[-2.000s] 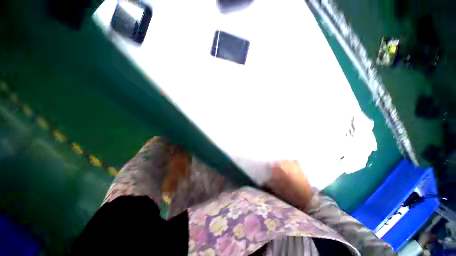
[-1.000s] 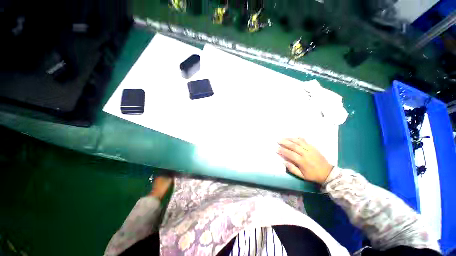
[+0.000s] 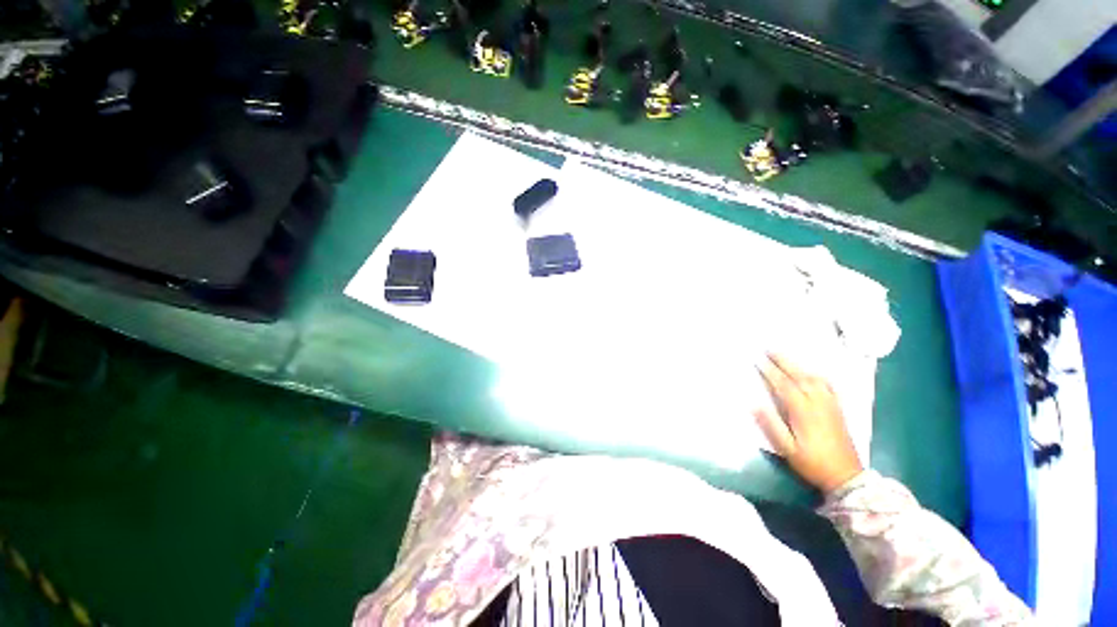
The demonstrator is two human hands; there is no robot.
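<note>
My right hand [image 3: 811,423] rests on the right part of the white paper [image 3: 649,331], fingers apart, holding nothing. My left hand is not in the picture. Three black adapter housings lie on the paper: one [image 3: 409,277] near the left corner, one [image 3: 554,255] near the middle, and one [image 3: 535,197] standing just beyond it. A crumpled white cloth [image 3: 867,306] lies at the paper's right end.
A black tray [image 3: 147,233] with several housings is at the left. A blue bin [image 3: 995,404] with dark small parts stands at the right. Beyond the pale worn edge, a green conveyor belt [image 3: 698,141] carries several circuit boards [image 3: 583,85].
The view has turned and shifted left, showing more of the tray and belt. My left hand, low at the left before, has gone out of view. My right hand stays on the paper.
</note>
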